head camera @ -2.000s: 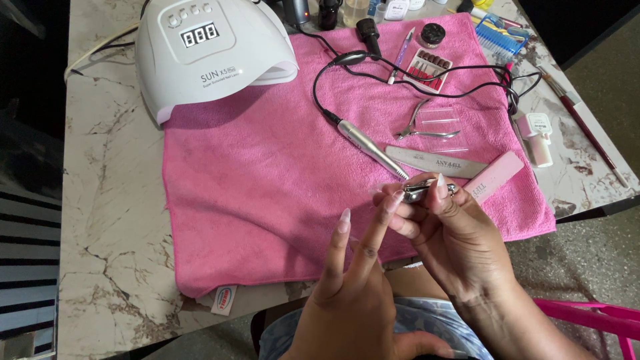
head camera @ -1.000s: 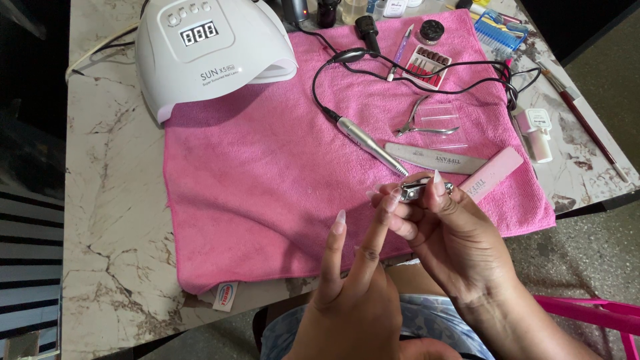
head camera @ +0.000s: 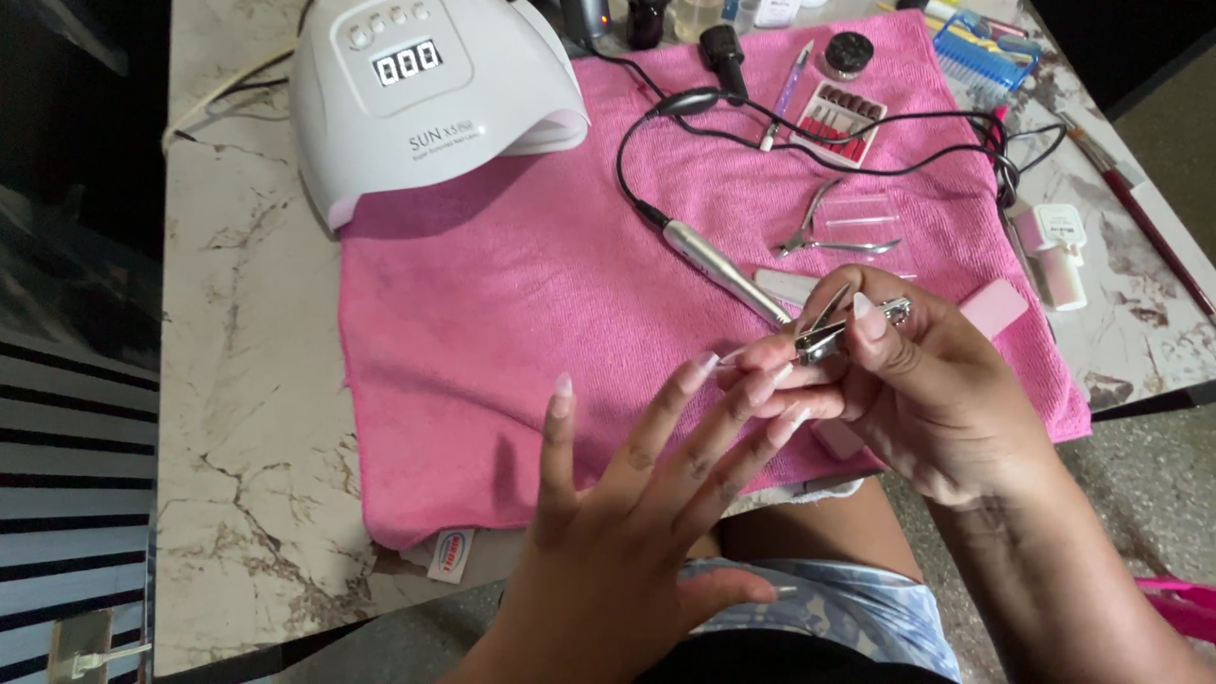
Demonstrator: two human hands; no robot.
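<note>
My right hand (head camera: 931, 389) grips a metal nail clipper (head camera: 825, 340) between thumb and fingers, at the right front of the pink towel (head camera: 456, 380). Left of it my left hand (head camera: 636, 503) is spread, palm down, with long pale nails; several of its fingertips meet or overlap the fingers of my right hand. Just behind the clipper lies the silver electric nail drill (head camera: 727, 271), its tip close to my right fingers. A white nail file (head camera: 788, 285) and a pink buffer (head camera: 994, 308) are partly covered by my right hand.
A white nail lamp (head camera: 437, 104) stands at the back left. Cuticle nippers (head camera: 807, 242), a drill bit set (head camera: 840, 123), a lidded black jar (head camera: 847, 54) and black cables (head camera: 893, 119) lie on the towel. Small bottles (head camera: 1059, 252) and a long brush (head camera: 1140, 214) are at the right.
My left hand's fingers have spread, with more of them now extended toward my right hand. The clipper remains in my right hand.
</note>
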